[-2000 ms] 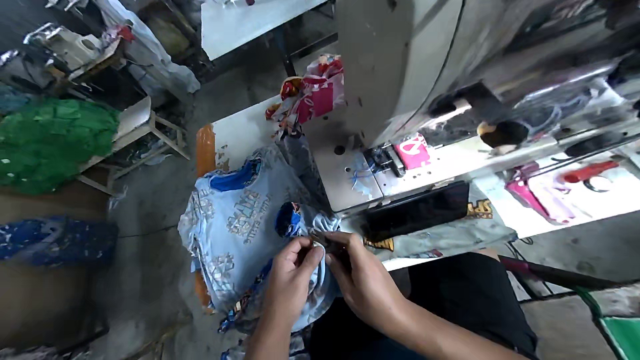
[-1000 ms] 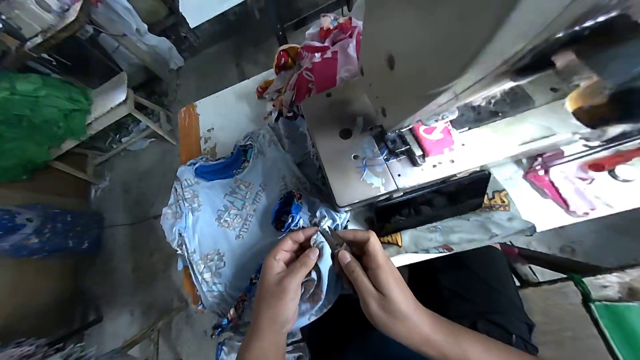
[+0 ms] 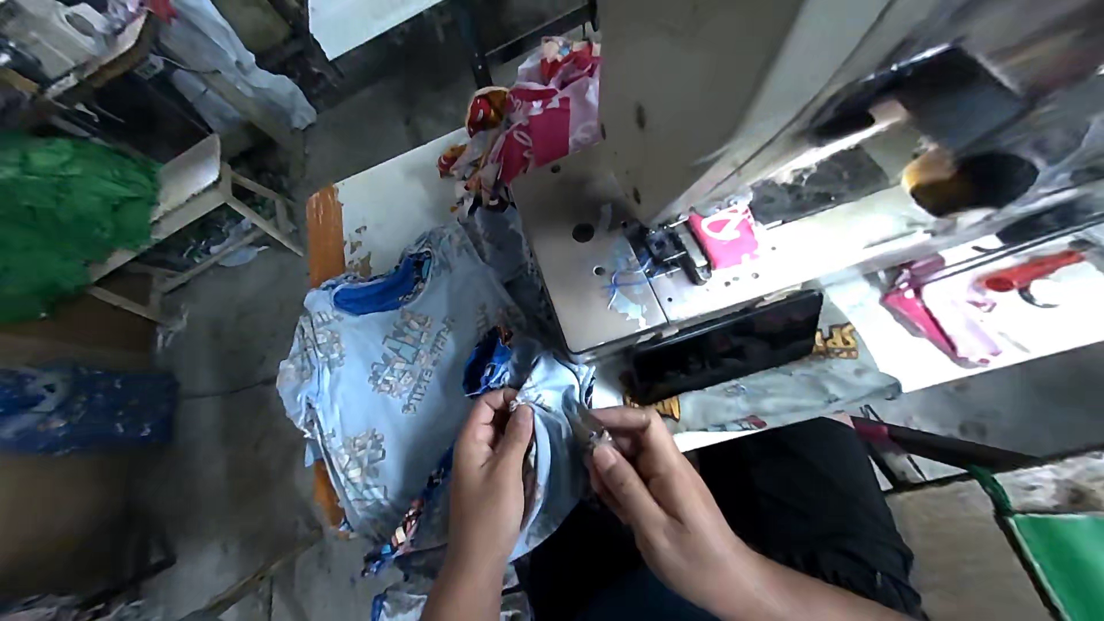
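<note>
A light blue printed shirt [image 3: 414,354] with a darker blue neckband lies spread over the left end of the sewing table. My left hand [image 3: 496,466] pinches a bunched part of the light blue cloth [image 3: 552,397] between thumb and fingers. Just right of it, my right hand [image 3: 638,466] holds a small metal tool, perhaps thread snips, its tip by the cloth; the hand mostly hides it. The sewing machine's metal bed [image 3: 578,285] and presser foot [image 3: 668,250] are beyond my hands, with loose blue threads beside the foot.
Pink and red printed fabric [image 3: 543,121] lies behind the machine bed. A black phone-like slab [image 3: 729,345] rests on grey cloth along the near table edge. Red-handled scissors [image 3: 1031,272] lie at the right. A wooden stand [image 3: 194,185] with green cloth [image 3: 69,216] is at the left.
My hands have moved apart; the right hand and its tool are now a little right of the pinched cloth, which shows more between them. The view has shifted slightly.
</note>
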